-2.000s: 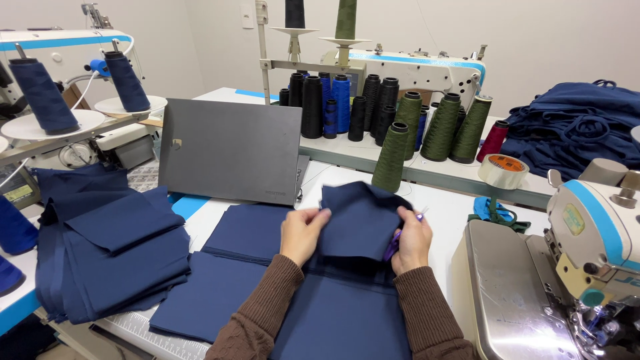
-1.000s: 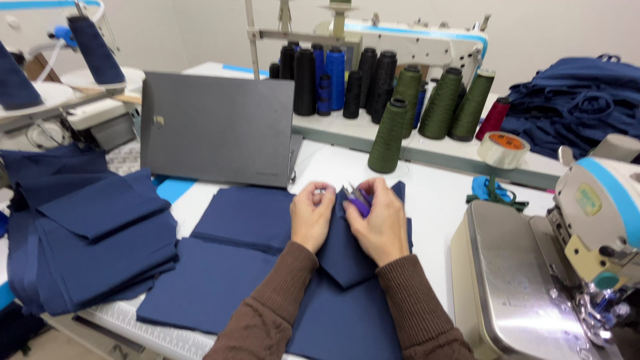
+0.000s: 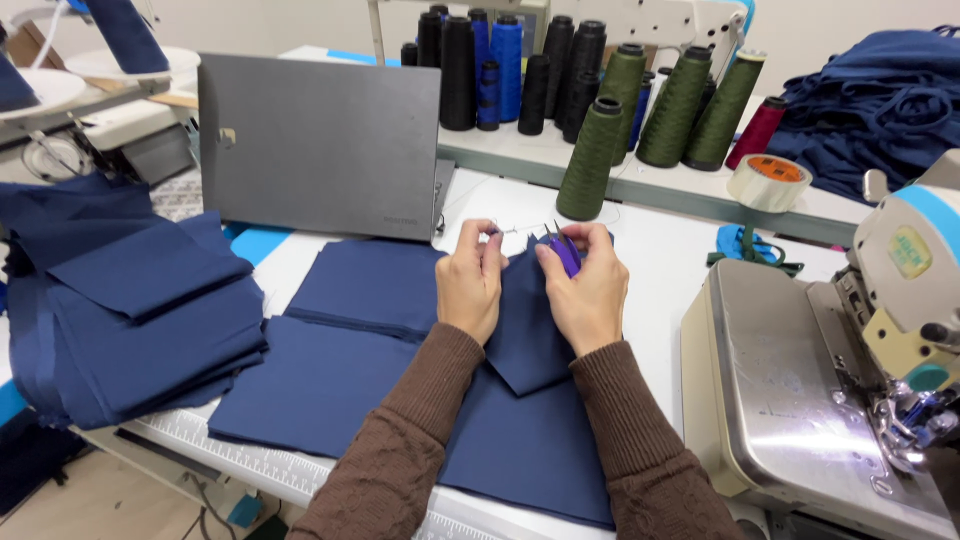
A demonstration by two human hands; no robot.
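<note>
Purple thread snips [image 3: 564,255] are in my right hand [image 3: 592,289], their two pointed blades apart and facing up and away. My left hand [image 3: 472,281] pinches a bit of thread [image 3: 504,228] between thumb and fingertips, just left of the snips. Under and between both hands lies a navy fabric piece [image 3: 529,345], its near corner pointing toward me; whether my fingers also hold it is hidden. Beneath it is a larger navy fabric stack [image 3: 525,457]. Two more stacks of navy pieces, a far one [image 3: 367,285] and a near one [image 3: 292,390], lie to the left.
A grey laptop [image 3: 319,146] stands behind the stacks. Green thread cones [image 3: 590,161] and a clear tape roll [image 3: 769,184] are at the back. On the right is an overlock sewing machine [image 3: 795,360]. Loose navy fabric [image 3: 150,300] is heaped left, and a printed ruler [image 3: 247,450] runs along the front edge.
Two seconds ago both hands held the navy piece raised; now it lies lower on the stack. The snips have come up at my right fingertips, and my left hand has thread between its fingers.
</note>
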